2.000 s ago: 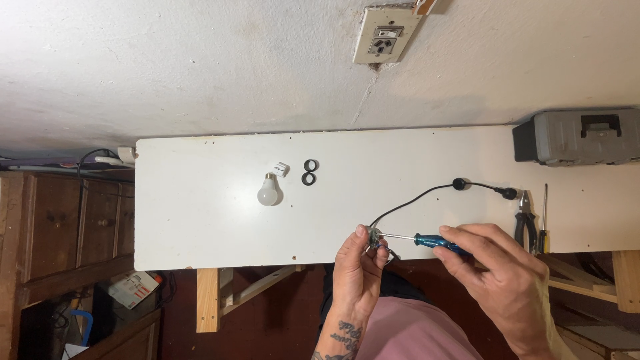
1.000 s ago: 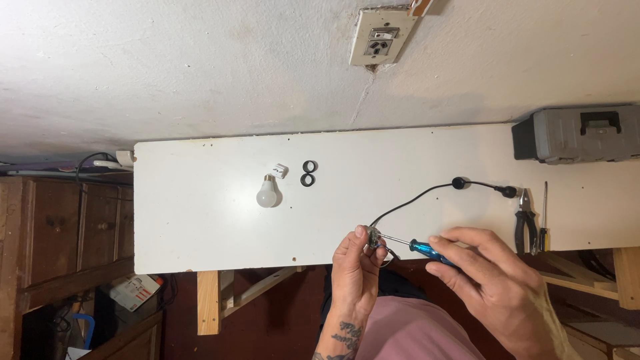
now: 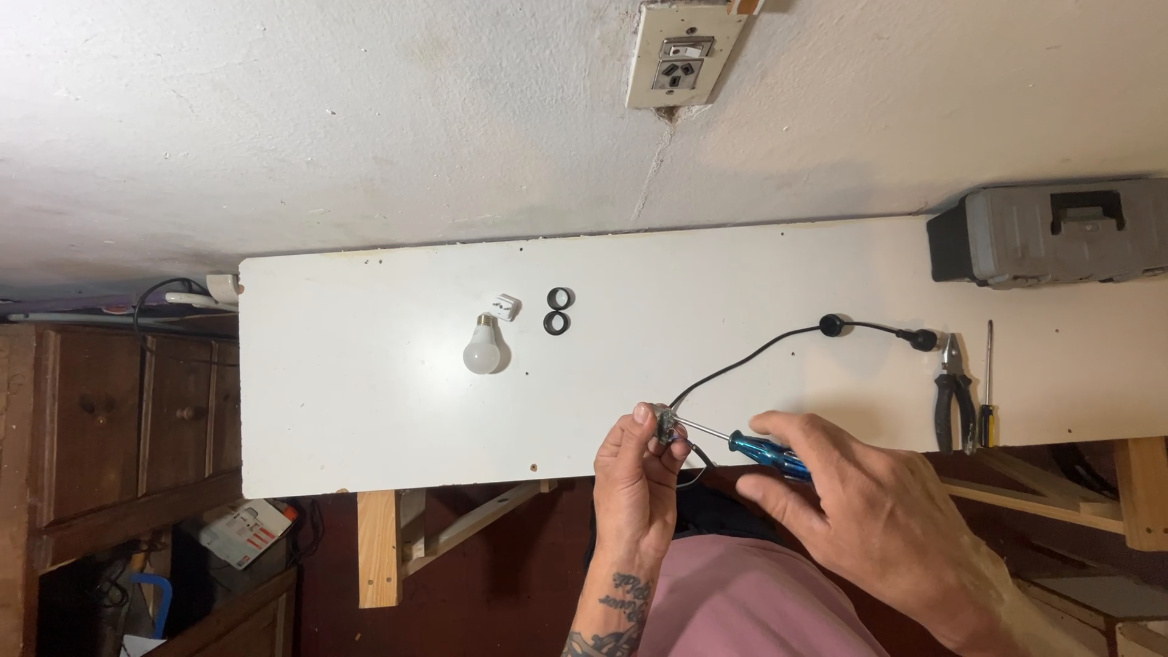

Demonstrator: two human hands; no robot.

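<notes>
My left hand [image 3: 639, 474] pinches a small electrical fitting [image 3: 665, 422] near the table's front edge; its exact kind is unclear. A black cable [image 3: 739, 363] runs from it to a round black piece [image 3: 831, 326] and a black connector [image 3: 923, 340]. In my right hand [image 3: 849, 511] is a screwdriver with a blue handle [image 3: 771, 455], its shaft pointing left and its tip at the fitting. Left of centre lie a light bulb [image 3: 482, 351], a small white piece [image 3: 505, 307] and two black rings [image 3: 557, 322].
Combination pliers [image 3: 954, 401] and a second screwdriver [image 3: 987, 401] lie at the right of the white tabletop [image 3: 365, 383]. Behind them stands a grey toolbox [image 3: 1049, 235]. A wall socket [image 3: 684, 59] is above. Wooden drawers [image 3: 119, 420] stand at the left.
The fingers of my right hand have shifted on the screwdriver handle and now spread wider around it. The tip stays at the fitting, and my left hand has hardly moved.
</notes>
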